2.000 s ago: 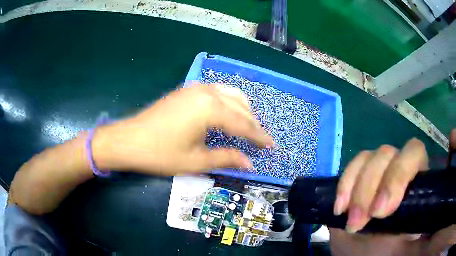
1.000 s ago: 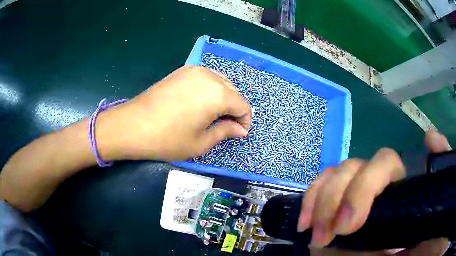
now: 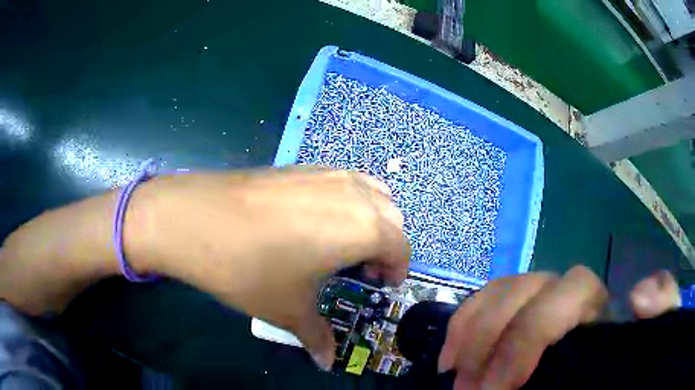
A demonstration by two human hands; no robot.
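Observation:
The socket unit (image 3: 371, 326) lies in the white holding fixture (image 3: 276, 332), its green board, brass contacts and yellow component facing up. My left hand (image 3: 305, 244) is over the unit's left part, thumb and fingers spread around the board's sides; whether it holds a screw is hidden. My right hand (image 3: 518, 324) is wrapped around the black electric screwdriver (image 3: 579, 354), whose front end is over the brass contacts. Its bit tip is hidden. The blue screw tray (image 3: 526, 206) full of tiny silver screws is just beyond the unit.
A small white piece (image 3: 395, 164) lies among the screws. Beyond the dark green bench (image 3: 190, 91) run a pale worn edge rail (image 3: 526, 87) and a brighter green conveyor belt (image 3: 556, 53). A grey metal crossbar (image 3: 640, 122) is at the right, a post (image 3: 451, 27) at the top.
My left hand has moved from over the screws down to the unit, and its fingers have opened around it. The screwdriver moved left onto the contacts earlier and stays there.

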